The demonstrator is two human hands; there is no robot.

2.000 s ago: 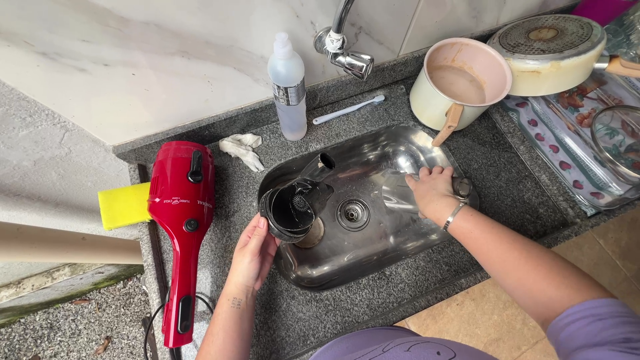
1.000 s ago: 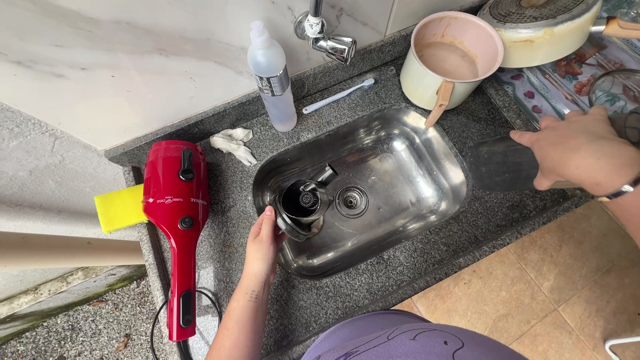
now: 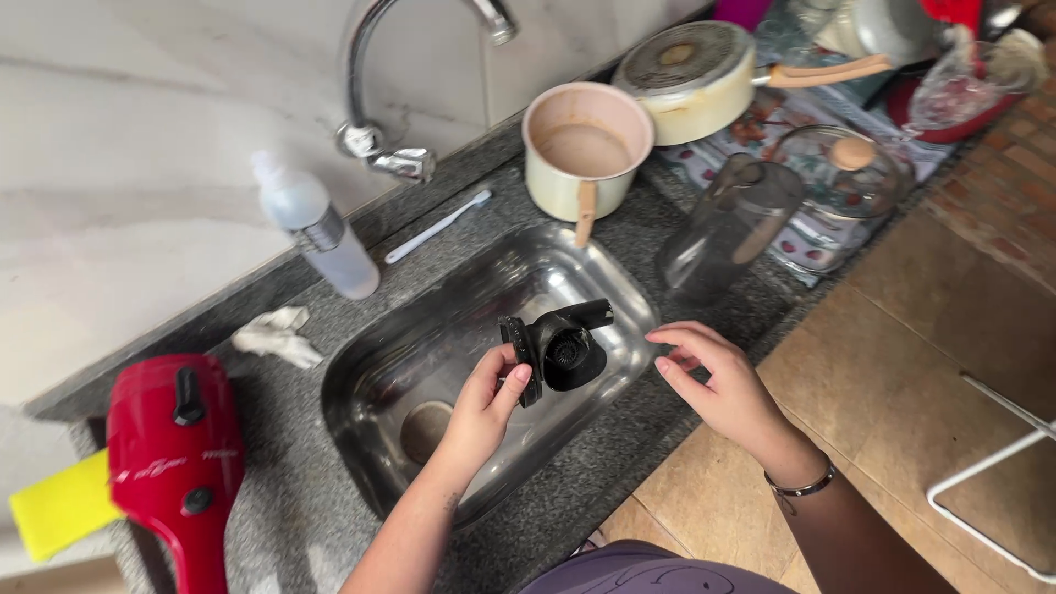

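Observation:
My left hand [image 3: 487, 396] grips the rim of a black plastic appliance part [image 3: 569, 351] with a short spout, held above the stainless steel sink [image 3: 396, 330]. Right of it, over the sink's edge, my right hand [image 3: 701, 371] is empty with its fingers apart. A dark transparent jug [image 3: 718, 239] stands on the counter beyond the right hand. Inside the sink at the lower left lies a round, flat thing [image 3: 426, 431] that I cannot identify.
Left of the sink are a red appliance [image 3: 177, 454], a yellow sponge [image 3: 62, 503] and a crumpled white cloth [image 3: 279, 337]. Behind stand a spray-type bottle [image 3: 322, 231], a toothbrush [image 3: 437, 227], the faucet [image 3: 388, 153], a saucepan [image 3: 584, 148], an upturned pan [image 3: 689, 78] and a glass lid [image 3: 841, 186].
The black part has been lifted from low in the sink by my left hand. My right hand has let go of the dark jug and moved back towards the sink. The view has shifted.

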